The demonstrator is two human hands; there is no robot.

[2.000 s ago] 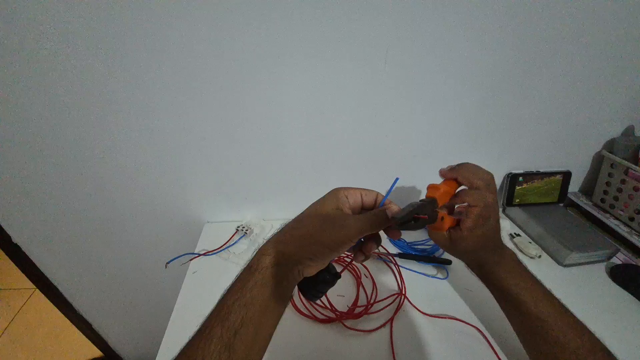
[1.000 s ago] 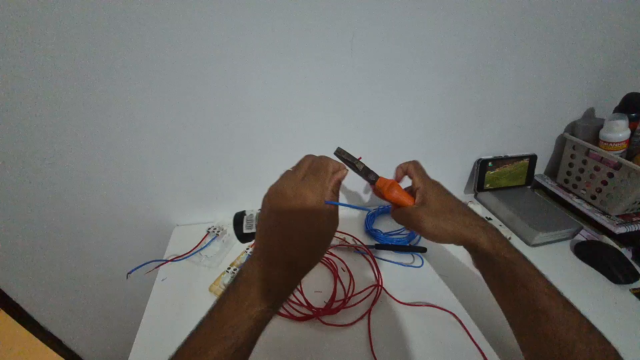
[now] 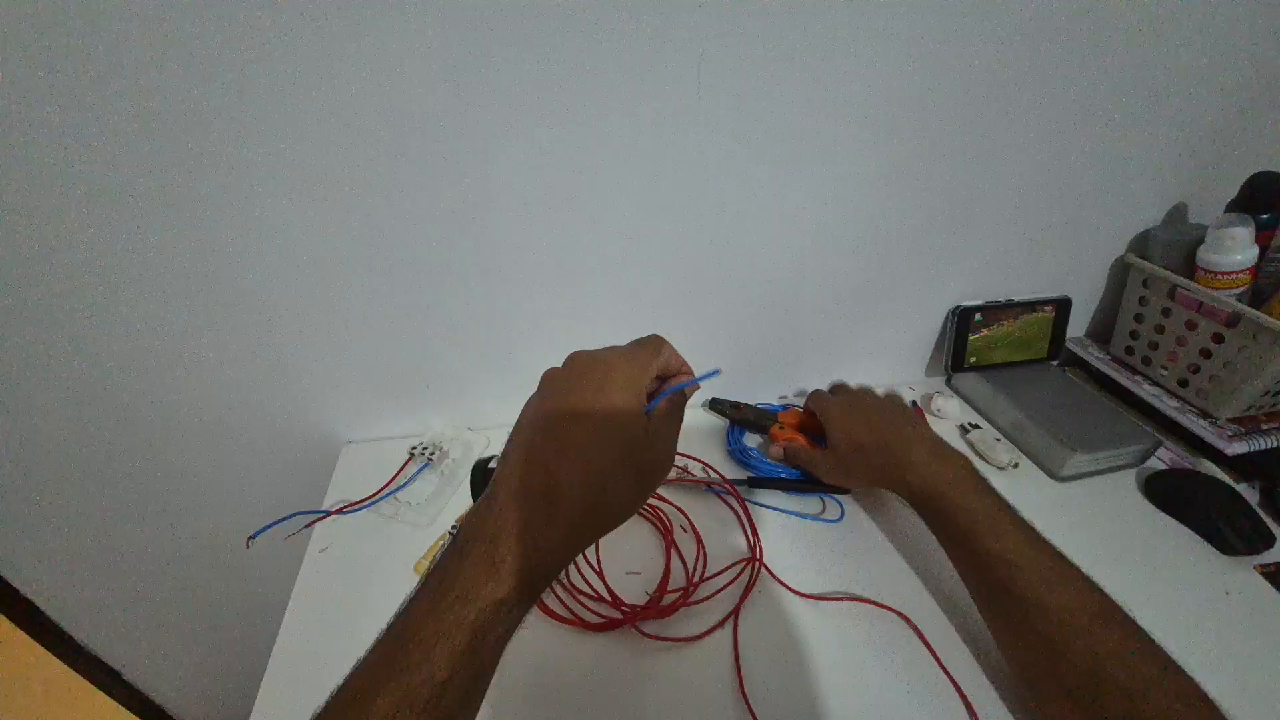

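Near the middle, my left hand (image 3: 610,440) pinches a blue insulated wire (image 3: 690,384), whose end sticks out to the right of the fingers. My right hand (image 3: 865,440) is closed on the orange handles of pliers (image 3: 765,418), low over a coil of blue wire (image 3: 745,455); their dark jaws point left. Just below lies a black-handled tool (image 3: 795,484), perhaps a screwdriver. A loose coil of red wire (image 3: 660,600) spreads over the white table. At the left is a white terminal block (image 3: 425,452) with a red and a blue wire attached.
A phone (image 3: 1010,335) showing a video leans above a grey box (image 3: 1055,420). Beside it are a white plug (image 3: 988,445), a black computer mouse (image 3: 1208,510) and a perforated basket (image 3: 1190,345) of bottles. A black object (image 3: 482,478) is partly behind my left arm. The wall borders the table's back.
My right hand has lowered the pliers from beside my left hand to the blue coil. The left hand still holds the blue wire.
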